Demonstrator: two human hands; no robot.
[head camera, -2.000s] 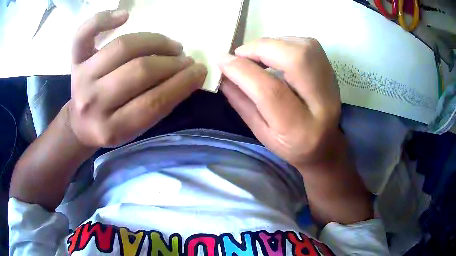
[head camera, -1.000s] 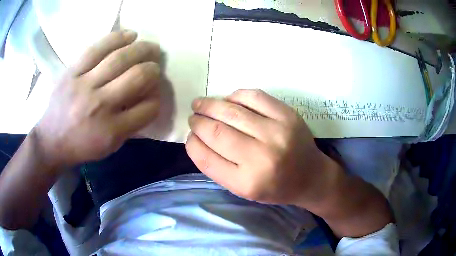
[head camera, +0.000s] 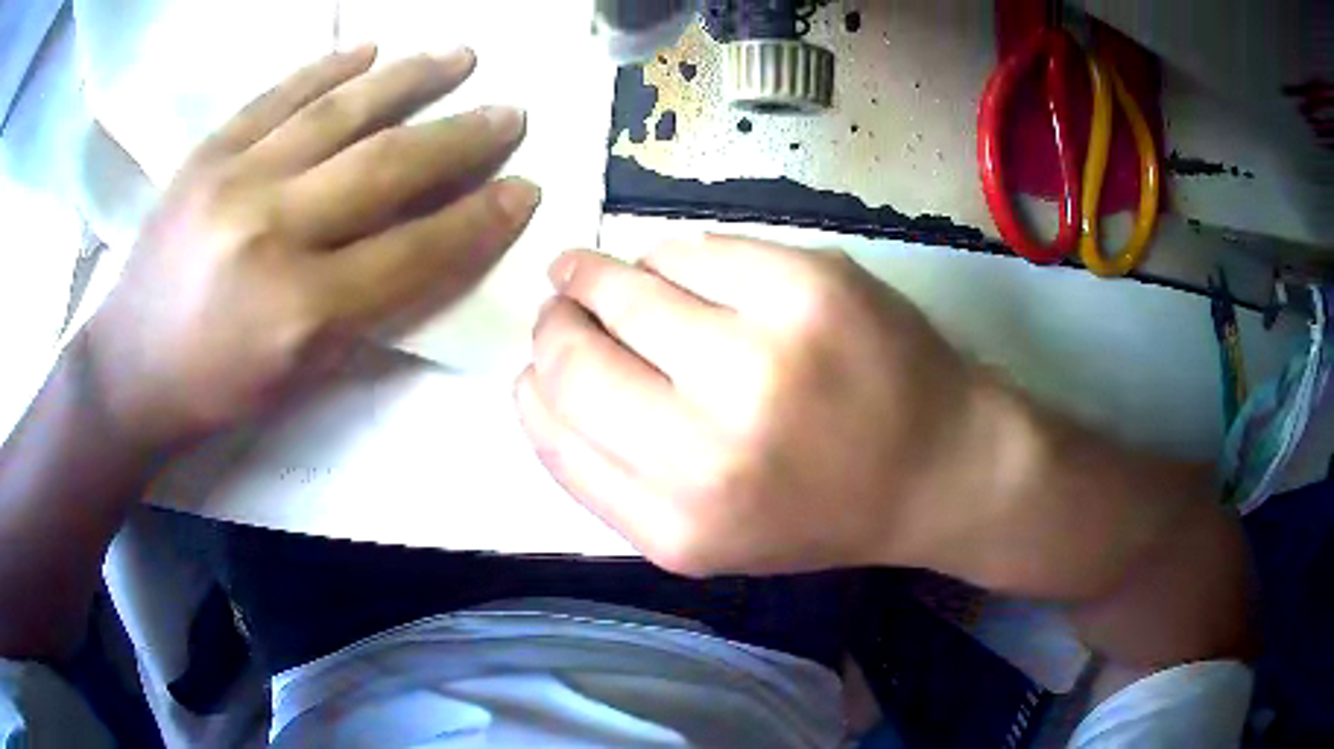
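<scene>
A white garment piece (head camera: 483, 278) lies on the white tabletop, its straight right edge running up beside the machine bed. My left hand (head camera: 322, 220) lies flat on the cloth with its fingers spread. My right hand (head camera: 732, 395) is at the cloth's lower right edge, fingers curled together with the fingertips on the edge; the thumb is hidden. The cloth's lower right corner is covered by my right hand, and its upper part is overexposed.
The worn beige machine bed (head camera: 892, 125) has black chipped spots. A ribbed cream knob (head camera: 780, 76) is at top centre. Scissors with red and yellow handles (head camera: 1031, 161) lie right of it. A pale tied bundle (head camera: 1280, 410) is at the right table corner.
The cloth has moved up from the table's front edge onto the table. My left hand has opened flat on it. My right hand stays at its edge. The machine bed and knob have come into view.
</scene>
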